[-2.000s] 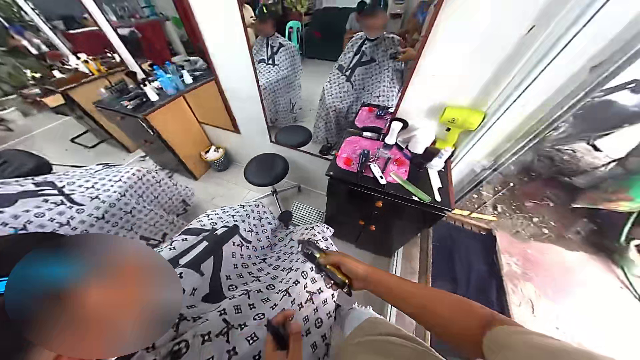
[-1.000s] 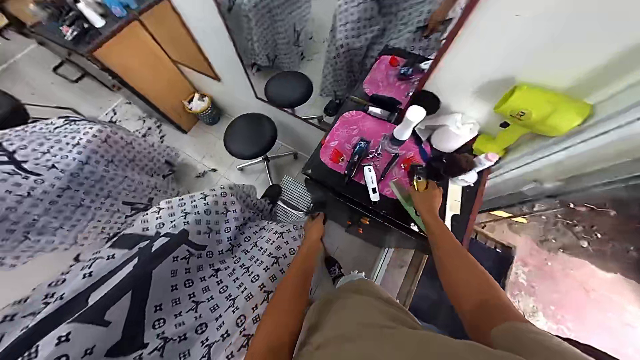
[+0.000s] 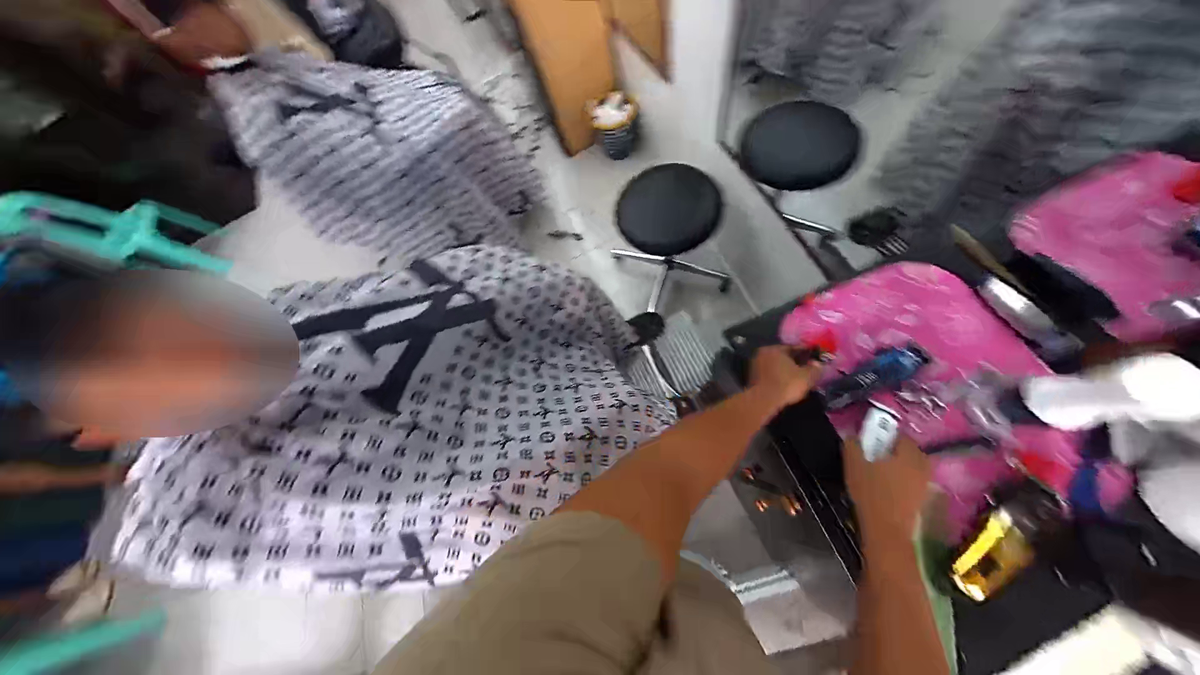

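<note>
My left hand (image 3: pixel 786 377) is at the near left edge of the pink mat (image 3: pixel 923 305), with a small dark object (image 3: pixel 812 355) at its fingertips. To its right, my right hand (image 3: pixel 889 473) has its fingers around a white hair trimmer (image 3: pixel 879 431). Just beyond lies a dark blue and black hair clipper (image 3: pixel 877 375) on the mat. A gold and black clipper (image 3: pixel 994 558) rests on the black counter right of my right hand. A seated person wears a white patterned barber cape (image 3: pixel 506 394). Blur hides finer detail.
A black round stool (image 3: pixel 669 208) stands beyond the cape, near a small bin (image 3: pixel 614 122). The mirror (image 3: pixel 872 112) rises behind the counter. A white bottle (image 3: pixel 1078 401) stands at right. Another caped person (image 3: pixel 394 159) sits farther back.
My right hand has left the gold clipper on the counter and moved left to the white trimmer. My left hand has moved up to the mat's edge. The view has swung left.
</note>
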